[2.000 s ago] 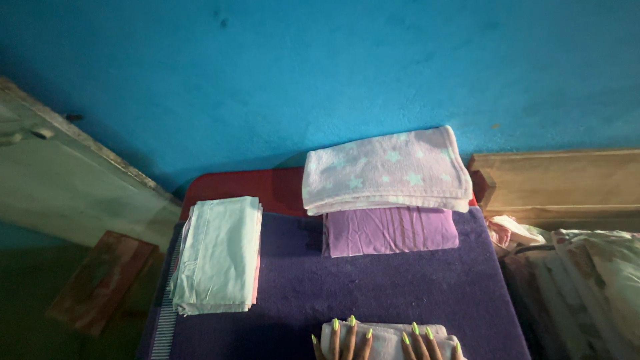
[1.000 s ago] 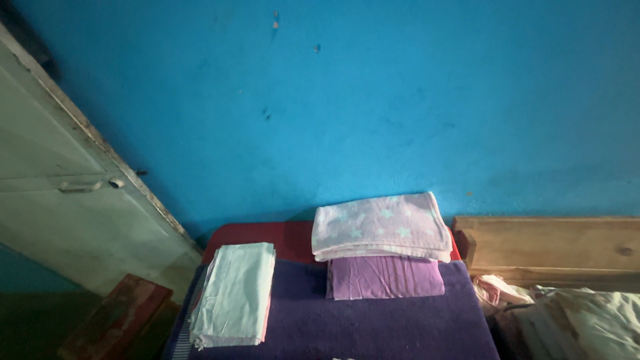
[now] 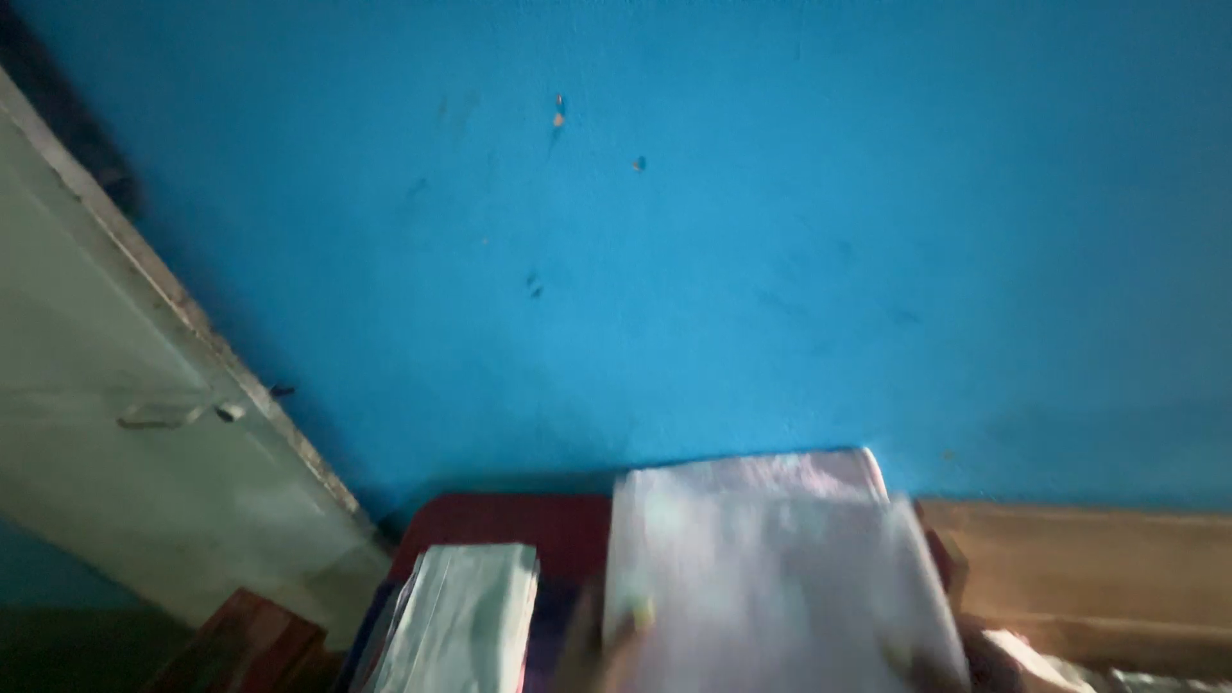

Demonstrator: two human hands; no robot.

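A pale, blurred cloth [image 3: 770, 587] is held up at the bottom centre right, in front of the folded star-patterned towel [image 3: 818, 472], whose top edge shows behind it. My left hand [image 3: 621, 650], blurred with a yellow-green nail, grips the cloth's left side. My right hand [image 3: 919, 669] is a dim blur at its lower right, apparently holding that side. To the left lies a folded pale green cloth [image 3: 462, 616] on the table. The folded purple cloth is hidden from view.
The red table edge [image 3: 510, 520] meets a blue wall [image 3: 674, 289]. A pale door [image 3: 115, 414] with a handle stands at left, a reddish-brown block [image 3: 250, 640] below it. A wooden board [image 3: 1088, 568] and some cloths [image 3: 1035, 659] are at right.
Both hands, out of sight one second ago, have come into view with a pale cloth raised in front of the star-patterned towel. The view has tilted up.
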